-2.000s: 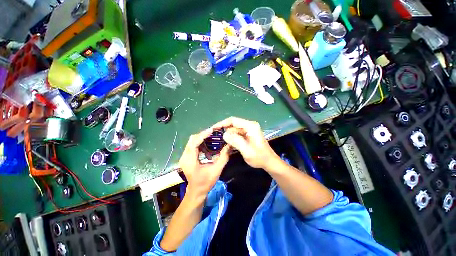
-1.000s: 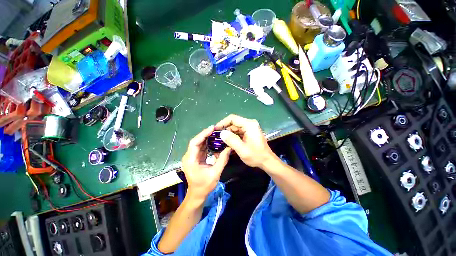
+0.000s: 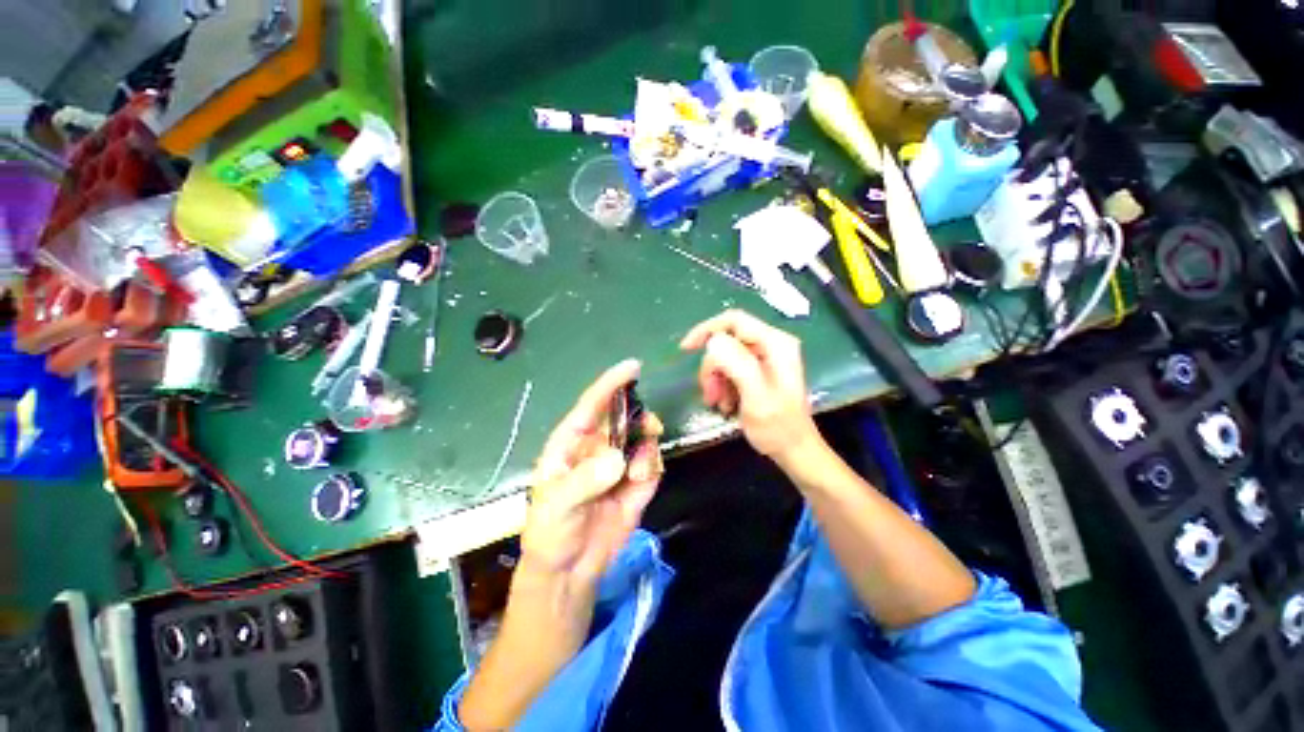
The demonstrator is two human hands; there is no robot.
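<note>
My left hand [image 3: 589, 479] holds a black round unit [image 3: 626, 418] between thumb and fingers above the bench's front edge. The unit is seen nearly edge-on, so its face is hidden. My right hand [image 3: 758, 383] is to the right of the unit, apart from it, with curled fingers and the index finger extended. A dark spot shows by its fingertips; I cannot tell whether it is a held part or shadow.
A black cylinder [image 3: 496, 335] and a thin pale wire [image 3: 512, 436] lie behind my left hand. A white scrap [image 3: 777, 246] and a black-handled tool [image 3: 875, 340] lie right. Foam trays [image 3: 1144, 551] flank the bench. Clear cups [image 3: 511, 229] and a blue box [image 3: 701, 183] stand behind.
My right hand has left the unit and moved right. My left hand has turned the unit from face-up to nearly edge-on. The whole view has shifted slightly.
</note>
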